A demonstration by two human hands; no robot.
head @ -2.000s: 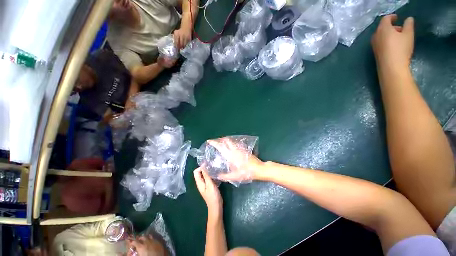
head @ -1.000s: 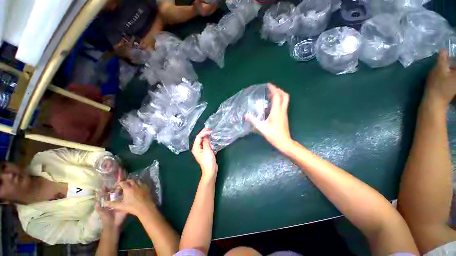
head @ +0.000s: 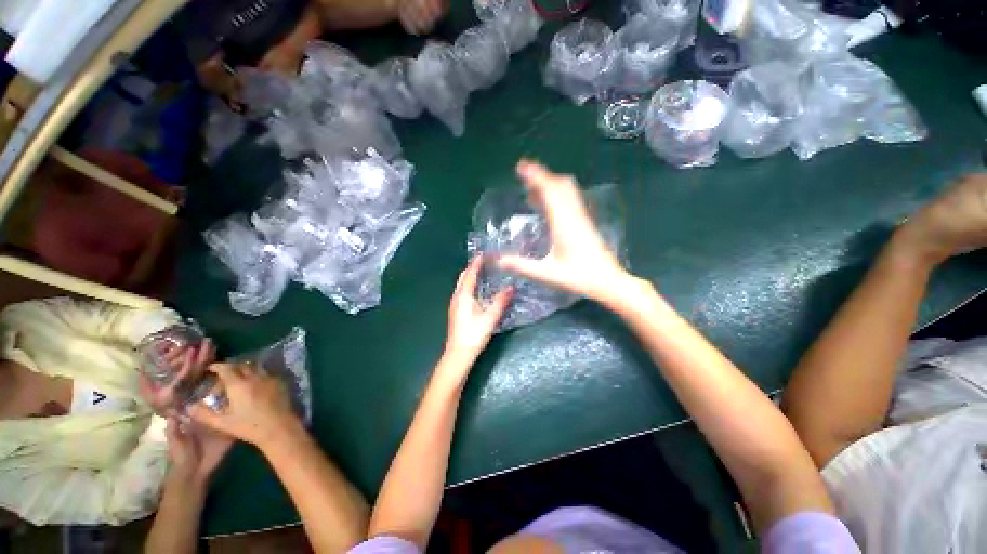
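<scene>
A clear round container in a thin clear poly bag (head: 514,233) is low over or on the dark green tabletop in front of me. My left hand (head: 477,314) holds the near left side of the bag, with the thumb and fingers around its edge. My right hand (head: 568,243) is over the right part of the bag, thumb and fingers spread wide. The palm side and any light contact with the bag are hard to see. The container's outline is blurred by the crinkled plastic.
A heap of bagged containers (head: 325,227) lies left of my hands, with a row running up behind it. More bagged containers (head: 763,108) and a clear ringed piece (head: 623,117) are at the far right. People sit left and right, their arms over the table.
The bag was stretched between both hands at a slant; now it is lower and more compact. My right hand has moved left and opened wide. The view has shifted.
</scene>
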